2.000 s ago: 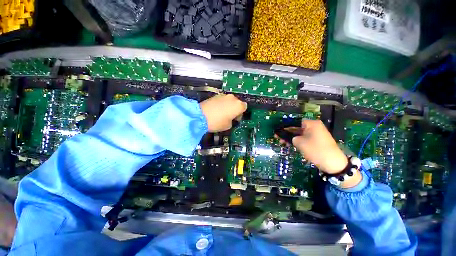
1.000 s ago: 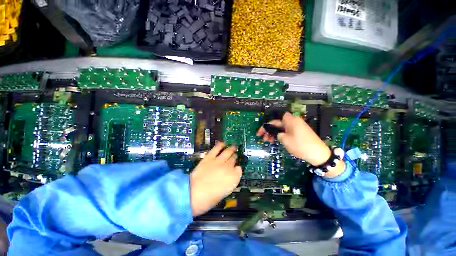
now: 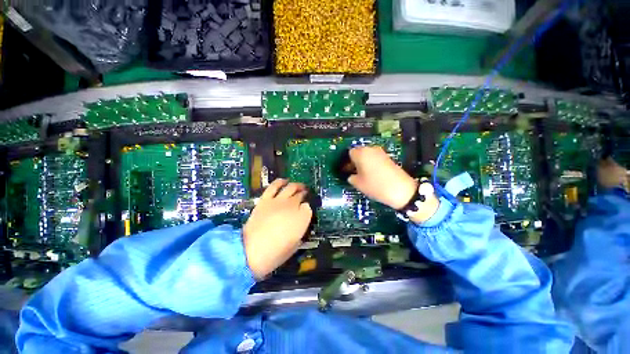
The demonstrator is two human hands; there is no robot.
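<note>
A green circuit board (image 3: 297, 153) lies in a black carrier (image 3: 409, 155) in front of me. My left hand (image 3: 278, 225) is over the board's left edge, fingers pointing up and bent; whether it holds anything is hidden. My right hand (image 3: 380, 177) is over the board's upper middle, with black at the fingertips; I cannot tell if a part is between them. A narrow green strip board (image 3: 314, 104) sits above the main board.
More boards in carriers stand to the left (image 3: 155, 162) and right (image 3: 483, 148). Behind are a bin of grey blocks (image 3: 211, 31), a bin of small yellow components (image 3: 325, 34) and a translucent box (image 3: 456, 14). Another person's hand (image 3: 612, 174) shows at far right.
My left hand has come down from the board's top edge to its lower left. My right hand stays over the board. The whole view has shifted, and another person's hand and sleeve have appeared at right.
</note>
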